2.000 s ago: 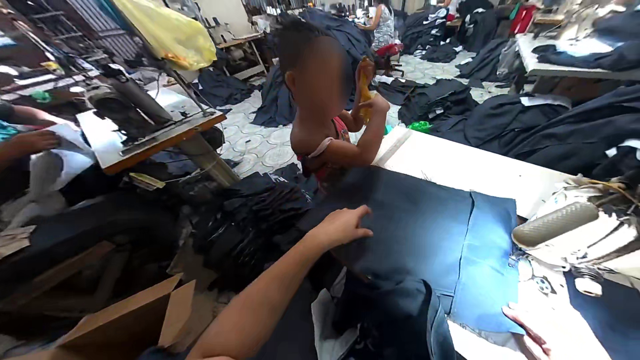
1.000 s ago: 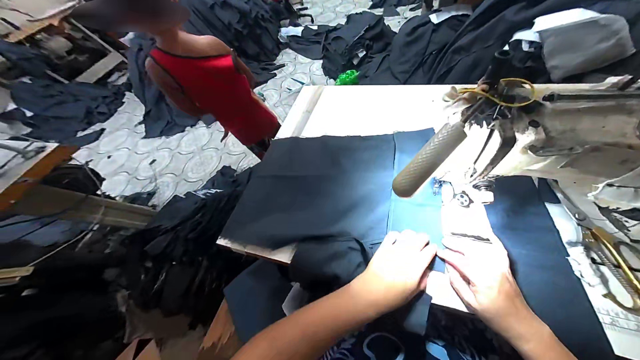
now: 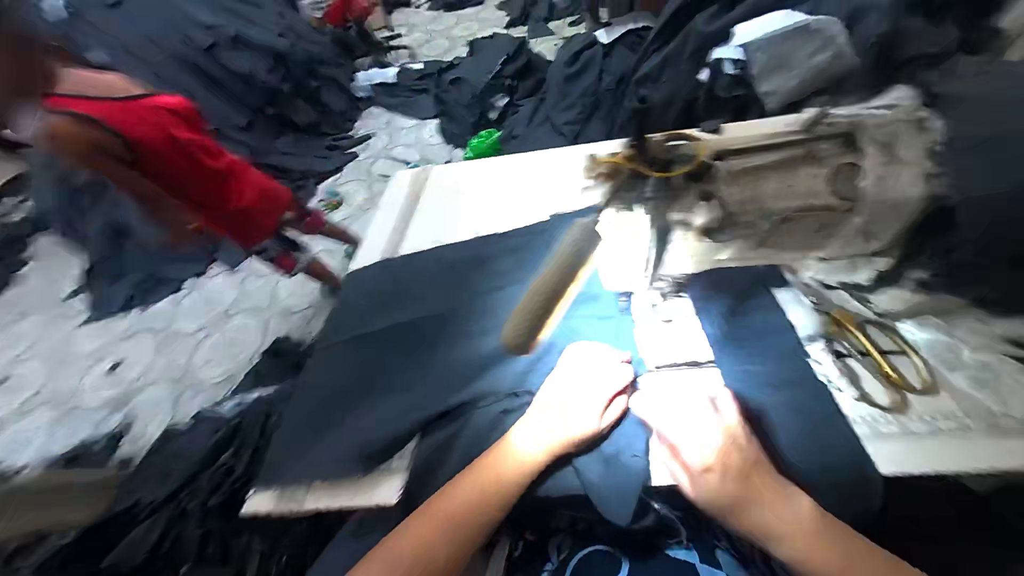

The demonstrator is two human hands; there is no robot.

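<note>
A sewing machine (image 3: pixel 800 192) stands at the right of its white table, its needle area brightly lit. Dark blue fabric (image 3: pixel 424 320) lies flat across the table, its edge running beside the needle plate. My left hand (image 3: pixel 576 392) grips the fabric's near edge with bent fingers, just below a textured, rod-shaped part (image 3: pixel 552 288) at the machine. My right hand (image 3: pixel 696 432) is close beside it, fingers bent at the same fabric edge; glare hides what its fingertips hold. Another dark piece of fabric (image 3: pixel 784 376) lies right of the needle plate.
Gold-handled scissors (image 3: pixel 880 360) lie on the table at the right. A person in a red top (image 3: pixel 208 176) is at the table's left side. Heaps of dark fabric (image 3: pixel 512 88) cover the floor behind, near a green plastic bag (image 3: pixel 482 144).
Two seconds ago my left hand lay flat on the fabric; since then both hands have come together at its edge near the needle. The person in red has bent over. The view has swung right.
</note>
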